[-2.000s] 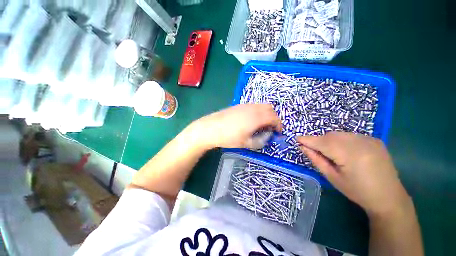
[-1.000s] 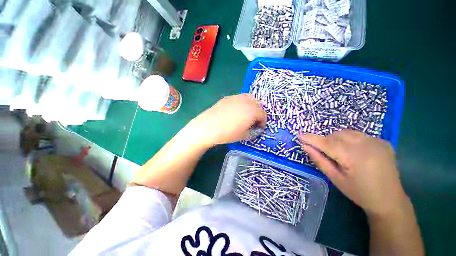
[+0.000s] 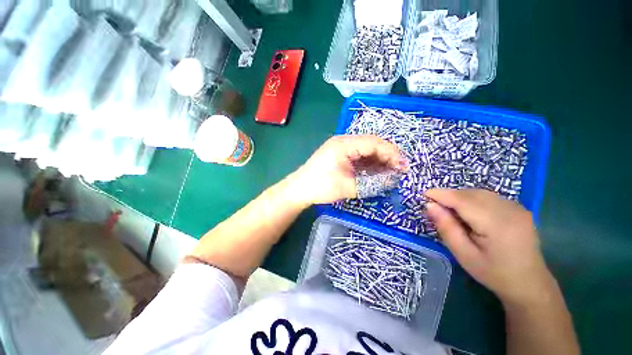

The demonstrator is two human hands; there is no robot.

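A blue tray (image 3: 539,149) holds thin silvery pins (image 3: 378,121) at its left end and many short metal sleeves (image 3: 478,156) across the rest. My left hand (image 3: 346,170) is over the tray's left part, its fingers curled around a bunch of silvery pins. My right hand (image 3: 485,232) is over the tray's front right part, thumb and forefinger pinched together. Whether something small is between them is too small to tell. A near clear plastic box (image 3: 441,277) with long silvery pieces lies between the tray and my body.
Beyond the tray stand a far left clear box (image 3: 339,82) of small silvery parts and a far right clear box (image 3: 488,66) of white packets. Left are a red smartphone (image 3: 281,87), a paper cup (image 3: 225,142), a glass jar (image 3: 208,93) and wrapped stacks (image 3: 62,69).
My left hand has turned and opened more, showing the bunch in it, and has moved right towards my right hand. My right hand stays almost in place.
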